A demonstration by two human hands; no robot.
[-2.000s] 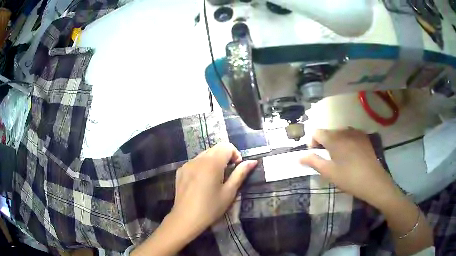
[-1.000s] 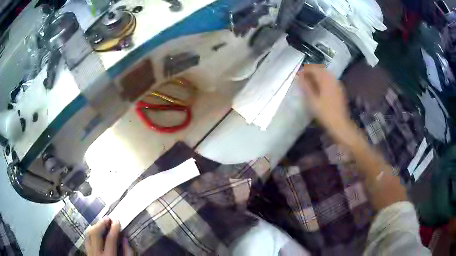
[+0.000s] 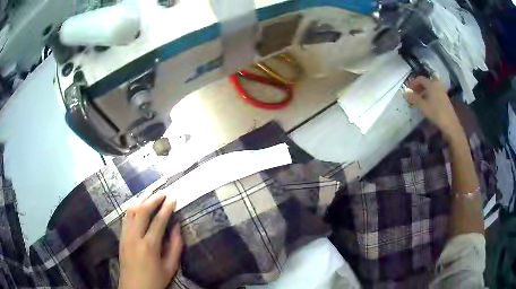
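A plaid garment panel [image 3: 226,226] in dark purple-brown, black and cream lies over the table edge and the lap. A white strip [image 3: 237,165] lies on it, running right from near the needle area. My left hand [image 3: 148,237] rests on the panel, fingertips on the strip's left end, pressing it flat. My right hand [image 3: 431,99] is at the far right by the white pieces [image 3: 376,93] and a dark object. Its fingers are bent and blurred; I cannot tell if they hold anything. The sewing machine head [image 3: 186,62] stands above, its presser foot area [image 3: 161,148] brightly lit.
A red looped handle [image 3: 263,96] and a yellow loop [image 3: 283,68] lie behind the strip, under the machine arm. More plaid cloth [image 3: 390,220] hangs at the right. White scraps [image 3: 452,39] are heaped at the upper right.
My right hand has left the cloth by the needle and reached to the far right. My left hand stays on the cloth. The view has swung right, then partly back left.
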